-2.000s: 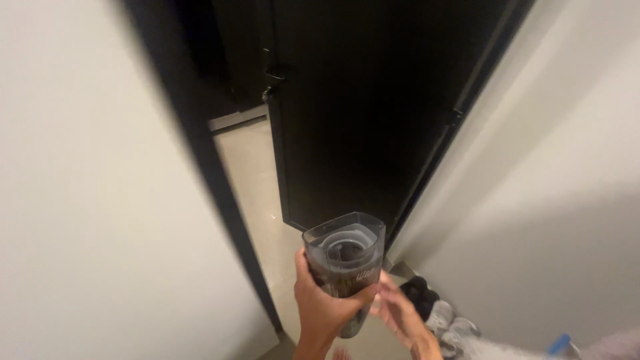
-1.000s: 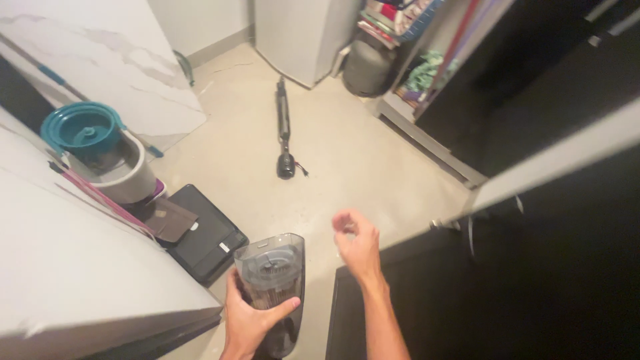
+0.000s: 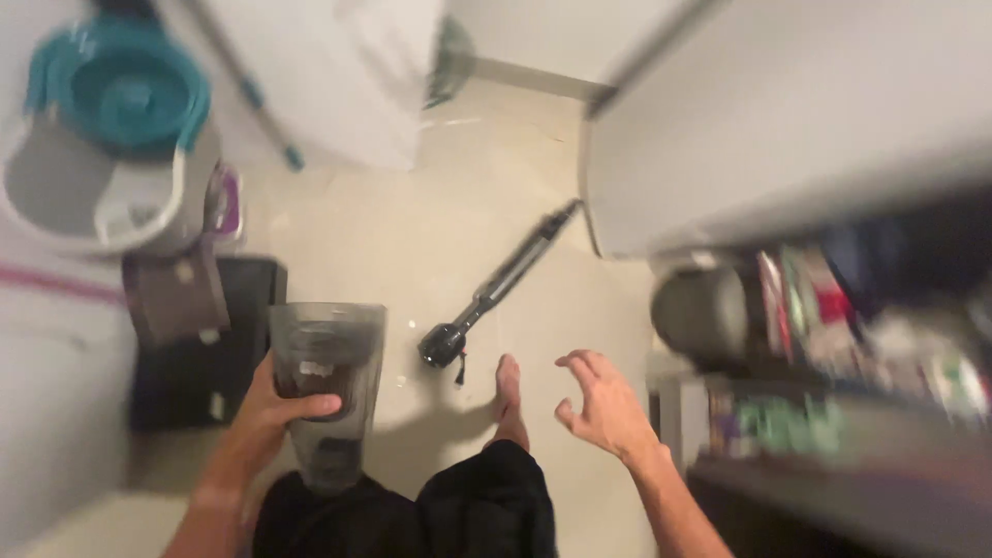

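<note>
My left hand (image 3: 271,415) is wrapped around a translucent grey plastic container (image 3: 329,372), its thumb across the front; the container is held upright at the lower left, above my black-clothed leg. A dark round part shows inside it. My right hand (image 3: 608,403) hangs in the air over the floor at the right, fingers apart and curled, holding nothing. Between and beyond the hands, a black and grey stick-shaped device (image 3: 508,279) with a rounded head and a short cord lies on the tiled floor. My bare foot (image 3: 508,387) stands near its rounded end.
On the left are a mop bucket (image 3: 46,232) with a teal basket (image 3: 128,101), a mop pole (image 3: 232,70) and a flat black case (image 3: 248,310) with a brown item on it. A white cabinet-like body (image 3: 697,155), a dark grey rounded container (image 3: 697,314) and crowded shelves (image 3: 814,480) stand right.
The view has swung from a dark doorway to the room floor. My right hand was beside the container two seconds ago and is now apart from it; my left hand still holds it.
</note>
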